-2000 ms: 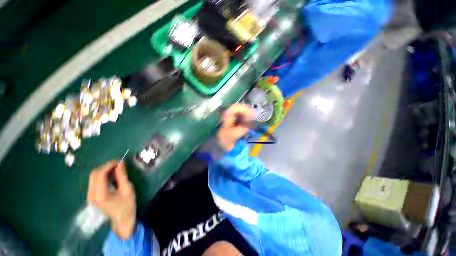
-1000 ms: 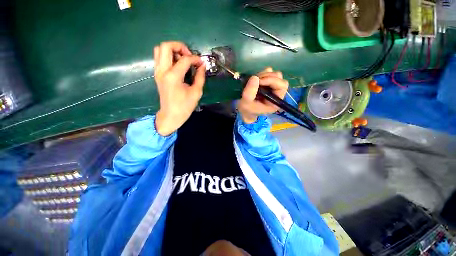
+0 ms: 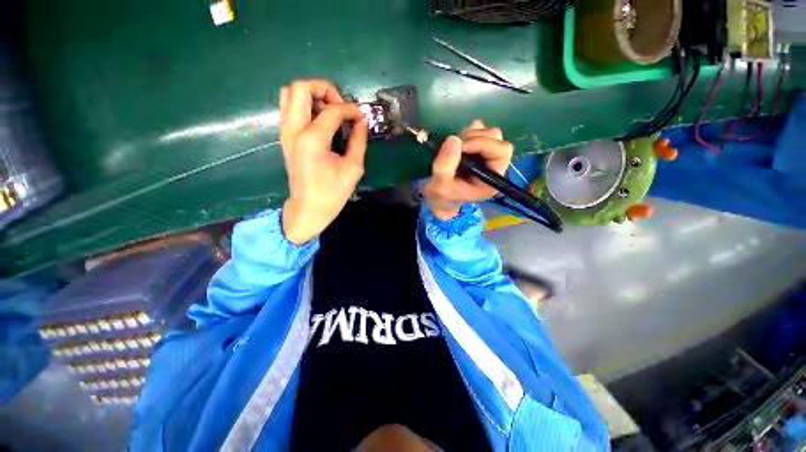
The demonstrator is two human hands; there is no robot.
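A small silver-white module (image 3: pixel 375 116) sits in the dark fixture (image 3: pixel 402 104) near the bench edge. My left hand (image 3: pixel 320 150) is at the fixture's left side, fingertips pinched at the module. A thin solder wire (image 3: pixel 221 155) runs from the left to this hand; its end is hidden by the fingers. My right hand (image 3: pixel 468 168) holds the black soldering iron (image 3: pixel 499 183) like a pen, right of the fixture. The iron's metal tip points left at the module; I cannot tell whether it touches.
Tweezers (image 3: pixel 482 66) lie beyond the iron. A green basket (image 3: pixel 605 72) with a brown round tub (image 3: pixel 650 31) is at the upper right. A small green fan (image 3: pixel 641 177) is at the bench edge. A loose module (image 3: pixel 221 11) lies at the top left. Stacked component trays (image 3: pixel 115 322) stand lower left.
Two seconds ago my hands were apart, away from the fixture; now both are at it. Since one second ago they have barely moved; the iron's tip seems slightly farther right of the module.
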